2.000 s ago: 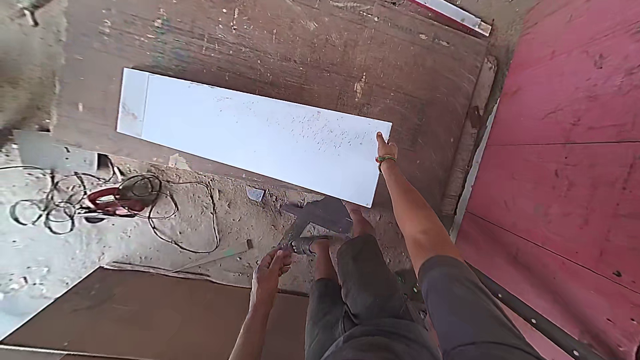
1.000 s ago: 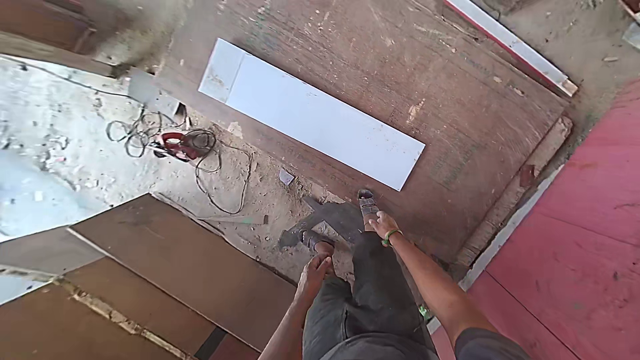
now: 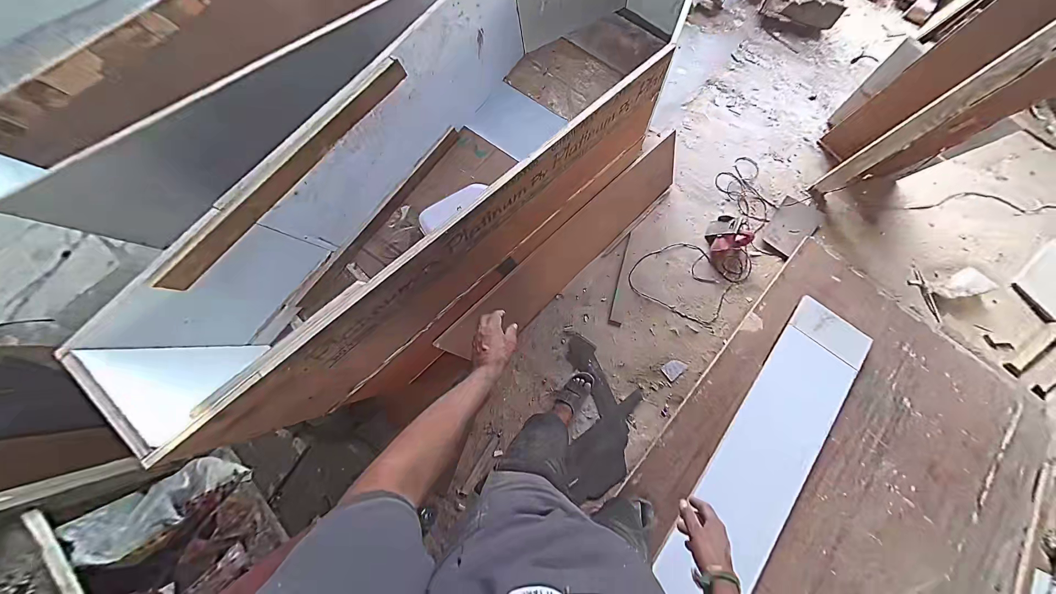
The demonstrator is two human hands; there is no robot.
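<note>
My left hand (image 3: 495,340) is empty with its fingers apart, beside the edge of a brown plywood panel (image 3: 569,247) that leans along the cabinet carcass. Whether it touches the panel is unclear. At the bottom, my right hand (image 3: 705,535), with a band at the wrist, appears over the near part of a long white board (image 3: 771,421). It grips nothing visible, and contact with the board cannot be told. The white board lies on a large brown plywood sheet (image 3: 899,462), with a short white piece (image 3: 831,332) at its far end.
A long open plywood cabinet carcass (image 3: 470,239), white inside and bearing writing outside, fills the left. A red corded power tool (image 3: 730,245) and its looped cable lie on the dusty ground. More panels (image 3: 932,107) stand at upper right. Plastic and scraps (image 3: 165,511) lie at lower left.
The view has swung strongly left to the cabinet. Two seconds ago my right hand was at the white board's end; one second ago it was off the board. My left hand now reaches by the leaning panel.
</note>
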